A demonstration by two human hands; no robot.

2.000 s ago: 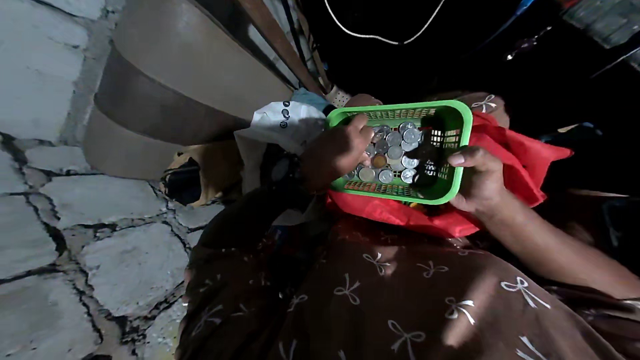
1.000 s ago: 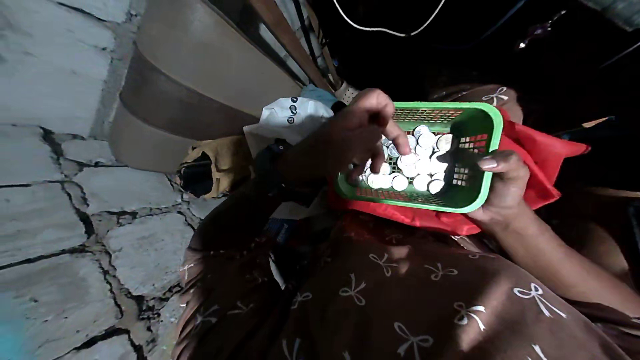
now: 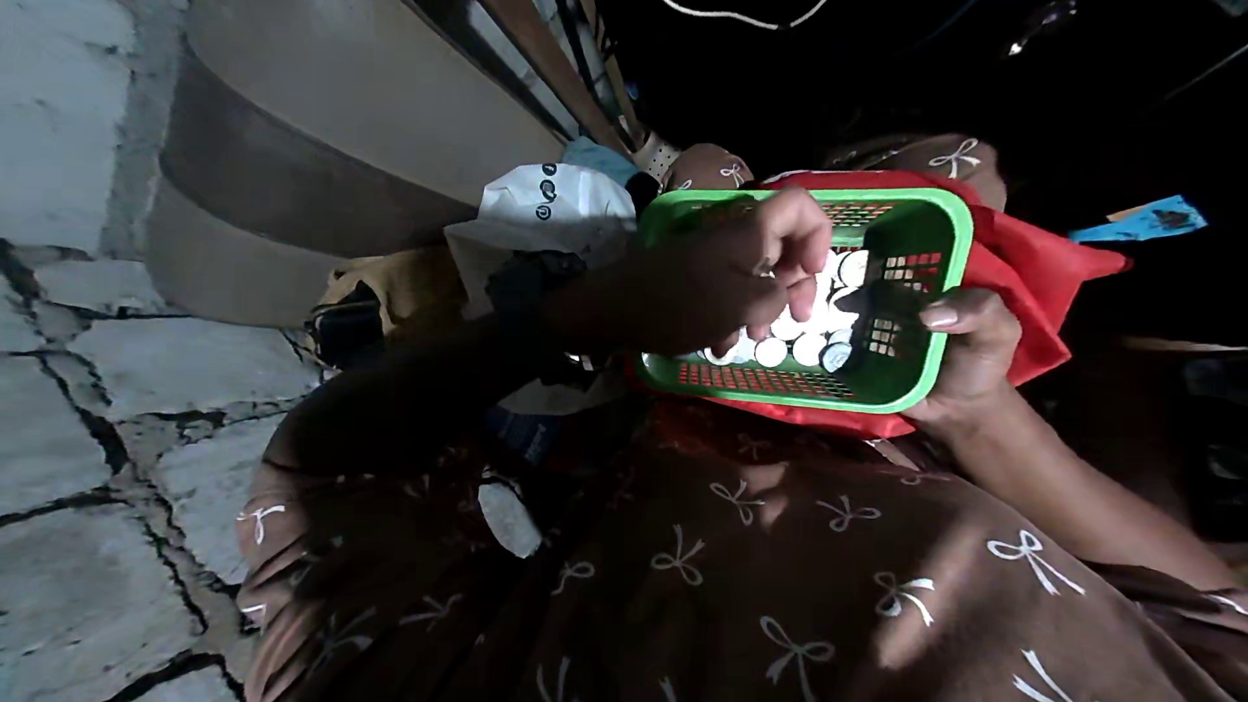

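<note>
A green plastic basket (image 3: pixel 780 398) with slotted sides rests over a red cloth or bag (image 3: pixel 1043 263) on my lap. Brightly lit round coins (image 3: pixel 809 349) lie inside it, mostly white from glare. My right hand (image 3: pixel 975 351) grips the basket's right end, thumb over the rim, its other fingers hidden. Reaching in from the left, my left hand (image 3: pixel 751 273) is over the coins with its fingers bent. A small shiny spot shows near those fingers; whether they hold a coin is not clear. The coins under that hand are hidden.
Left of the basket are a white plastic bag (image 3: pixel 556 200) with dark print and a tan bag (image 3: pixel 419 292). A large curved grey-brown object (image 3: pixel 322 146) stands on the cracked stone paving (image 3: pixel 185 361). A blue piece (image 3: pixel 1146 219) shows at right; a white cord (image 3: pixel 741 15) runs above.
My left hand was lower over the coins at the left, then lifted with spread fingers, and now reaches further right. My right hand keeps its hold. Glare on the coins has grown since the first frame.
</note>
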